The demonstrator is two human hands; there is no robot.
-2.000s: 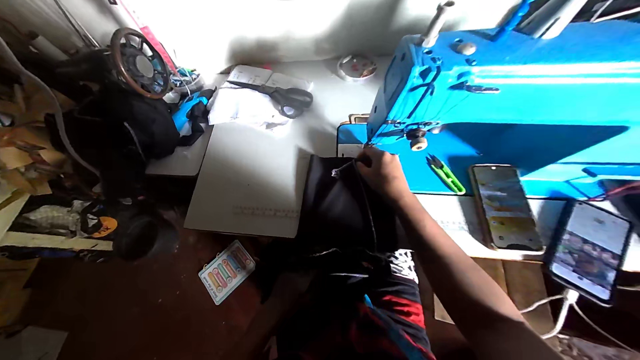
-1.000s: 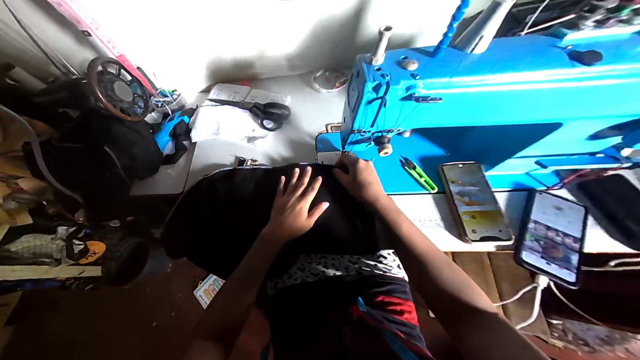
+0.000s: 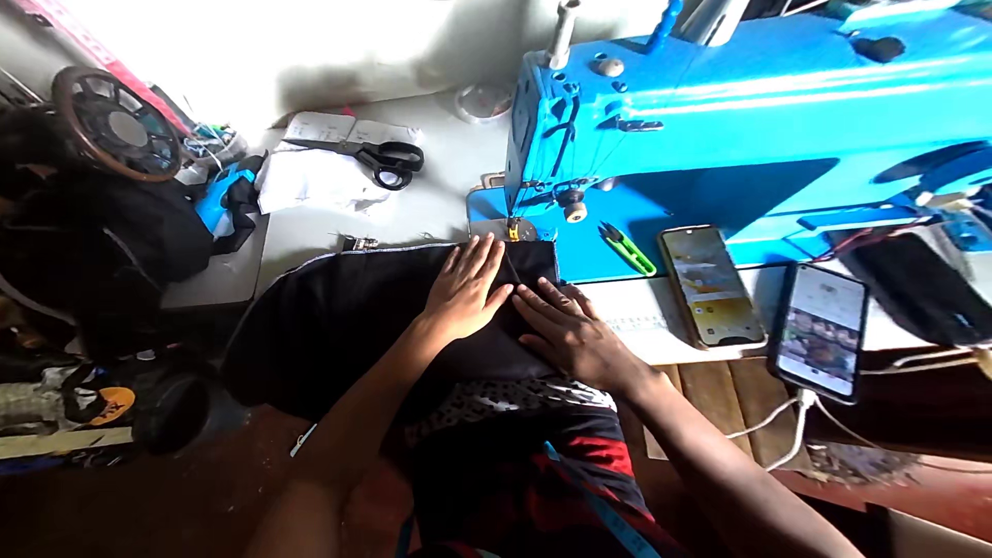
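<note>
Black fabric [image 3: 349, 310] with a pale overcast edge lies across the front of the table and hangs over its edge. My left hand [image 3: 465, 291] rests flat on it, fingers apart, just below the presser foot [image 3: 513, 230] of the blue sewing machine [image 3: 697, 116]. Beside it, my right hand [image 3: 570, 329] presses on the fabric to the right of a seam or fold, fingers spread. The fabric's upper edge lies close to the needle area; whether it sits under the foot is not clear. Green thread snips [image 3: 628, 249] lie on the machine bed.
Black-handled scissors [image 3: 387, 161] lie on white paper and cloth [image 3: 318, 182] at the back left. Right of the snips are a phone [image 3: 711, 287] and a second phone [image 3: 821, 333] with a white cable. A handwheel [image 3: 120, 124] and dark cloth stand at the left.
My left hand, low and in shadow two seconds ago, now lies on the fabric near the machine. My right hand has moved from beside the needle down onto the fabric. The fabric is spread farther left.
</note>
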